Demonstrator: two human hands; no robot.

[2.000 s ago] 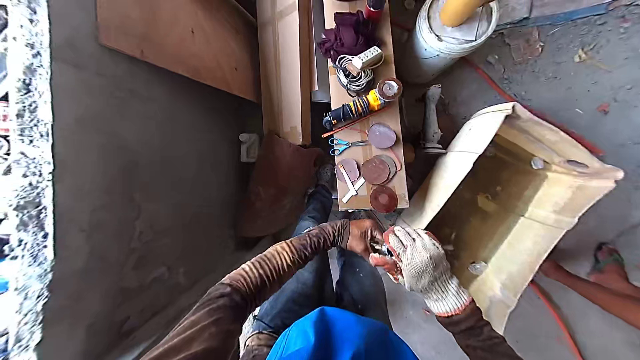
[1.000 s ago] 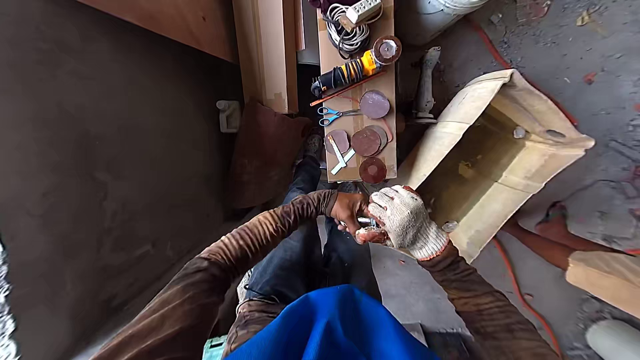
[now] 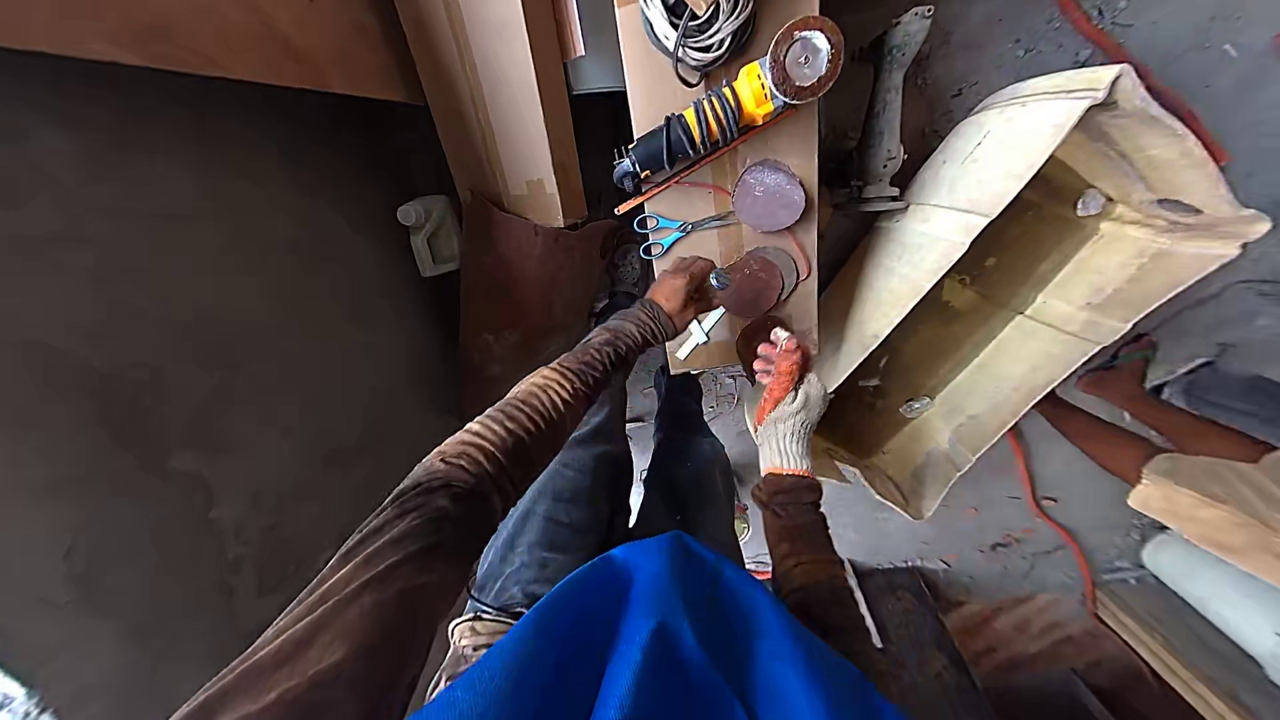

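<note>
My bare left hand (image 3: 683,290) is over the left edge of a cardboard-covered board (image 3: 733,236), closed around a small metal piece (image 3: 719,279) beside the brown sanding discs (image 3: 752,286). My right hand (image 3: 784,390), in a white knit glove with red on the palm, has curled fingers with a small pale thing (image 3: 781,339) at their tips; what it is I cannot tell. A dark red disc (image 3: 757,338) lies partly behind it. White crossed strips (image 3: 701,333), blue-handled scissors (image 3: 684,230), a purplish disc (image 3: 769,195) and a yellow and black angle grinder (image 3: 722,108) lie on the board.
A large beige open mould or shell (image 3: 1020,290) stands at the right, with a red hose (image 3: 1050,520) beyond it. Another person's legs (image 3: 1140,410) are at the far right. A plastic jug (image 3: 432,235) and a cardboard box (image 3: 500,110) are at the left. Coiled cable (image 3: 700,30) lies on top.
My hands were together below the board and are now apart. My left hand has moved up to the discs; my right is near the board's lower end. The view has moved closer.
</note>
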